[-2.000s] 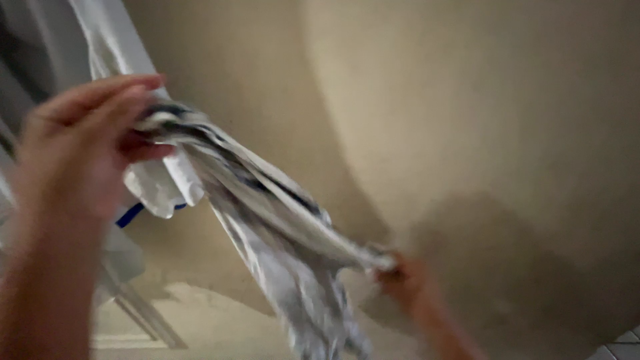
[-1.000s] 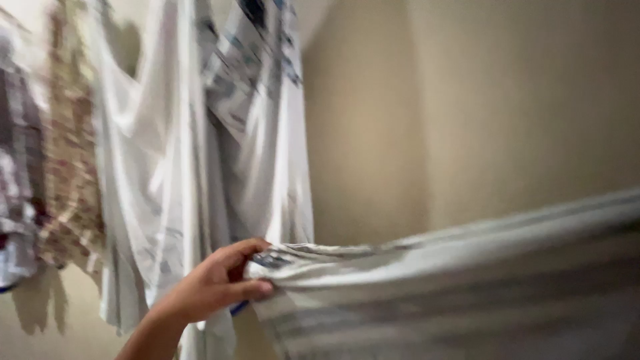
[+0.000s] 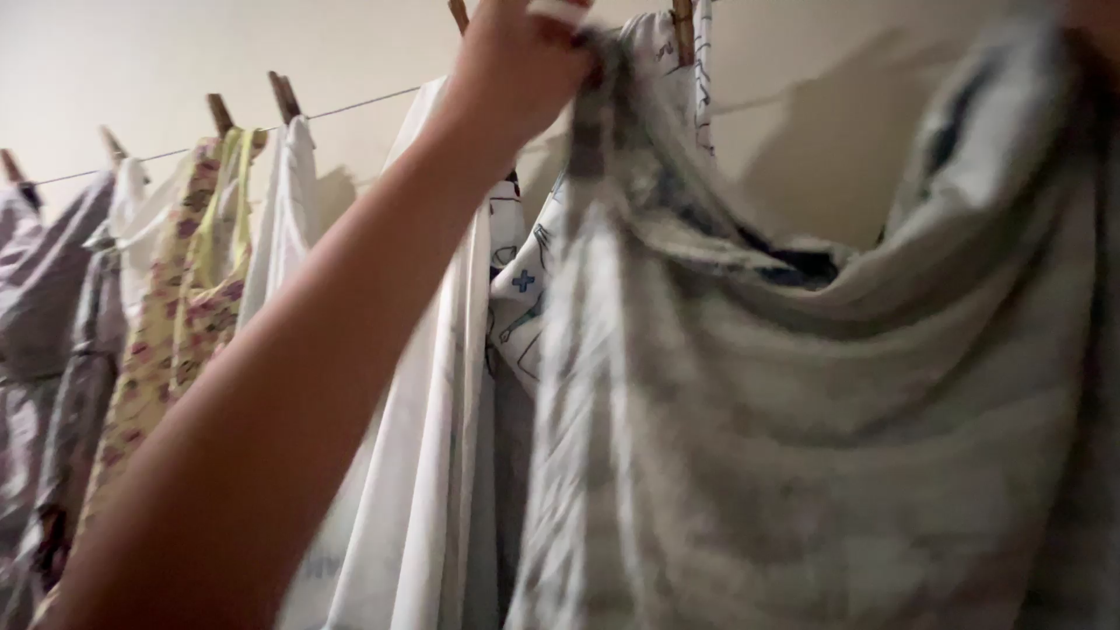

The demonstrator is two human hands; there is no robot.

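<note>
A pale grey cloth garment (image 3: 814, 420) with dark patches along its upper edge fills the right half of the head view, sagging in the middle. Its upper left corner is gripped by my left hand (image 3: 534, 70), raised near the top edge beside the clothesline. At the top right corner only a blurred bit of my right hand (image 3: 1089, 26) shows, at the garment's other upper corner; its fingers are hidden. Behind my left forearm hangs a white cloth (image 3: 437, 385), and next to it a white printed cloth (image 3: 525, 289).
A thin clothesline (image 3: 367, 102) runs along a beige wall (image 3: 175, 44). Wooden clothespins (image 3: 220, 114) stand on it. To the left hang a yellow floral garment (image 3: 144, 376), a greyish purple garment (image 3: 44, 324) and a white cloth (image 3: 284, 184). Another clothespin (image 3: 683, 33) is behind the grey garment's top.
The garment, bunched between both hands two seconds ago, now hangs spread open. My left hand has risen to the height of the line. The view has swung up to the clothesline.
</note>
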